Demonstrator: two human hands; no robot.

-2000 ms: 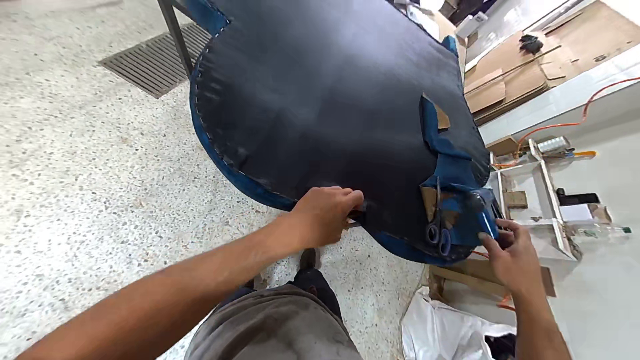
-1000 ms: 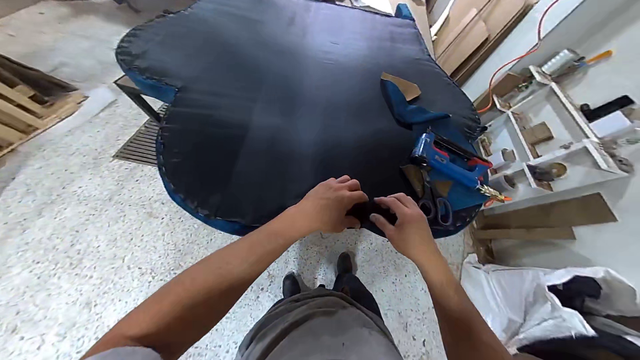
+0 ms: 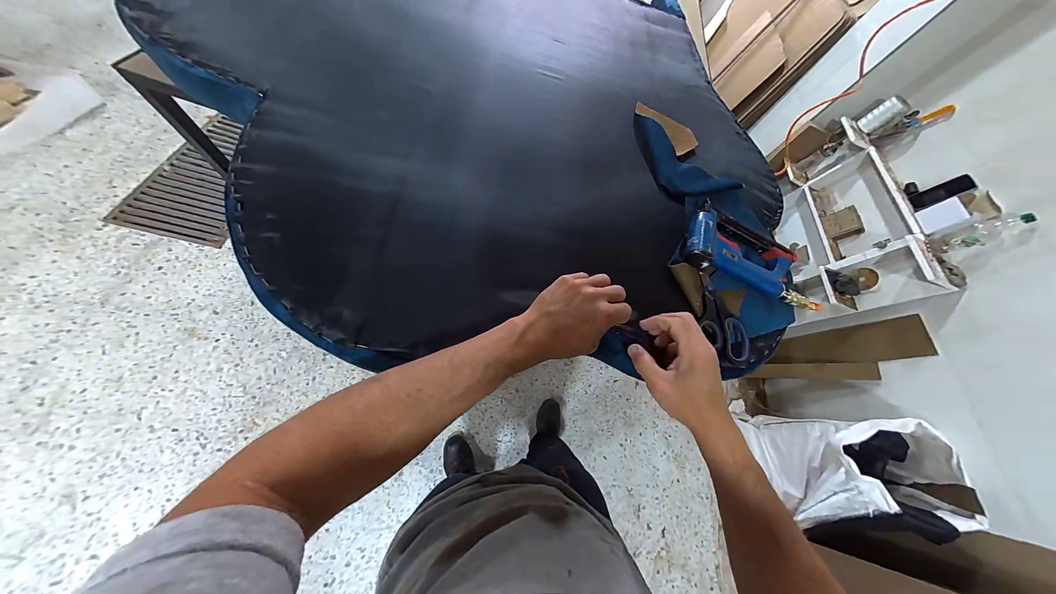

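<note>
A large upholstered panel with a scalloped outline lies with its black fabric backing [image 3: 429, 165] facing up. Blue fabric [image 3: 285, 309] wraps its rim, where staples run along the edge. At the near edge my left hand [image 3: 577, 313] grips the black fabric with curled fingers. Close to its right, my right hand [image 3: 678, 363] pinches the same edge between thumb and fingers. Beyond my right hand, a blue staple gun [image 3: 738, 262] with a brass air fitting rests on blue fabric scraps [image 3: 676, 169]. Scissors [image 3: 726, 337] with dark blue handles lie just below it, their blades partly hidden.
A metal table leg [image 3: 186, 128] stands near a floor grate [image 3: 177, 186]. At right, a white divided shelf [image 3: 874, 206] holds a thread spool [image 3: 883, 114] and a plastic bottle [image 3: 990, 229]. Below are cardboard strips [image 3: 858, 340] and a white sack [image 3: 808, 462]. An orange hose [image 3: 862, 74] runs above.
Two seconds ago my right hand held the staple gun; it lies let go on the scraps, and that hand has moved left to the panel's edge beside my left hand.
</note>
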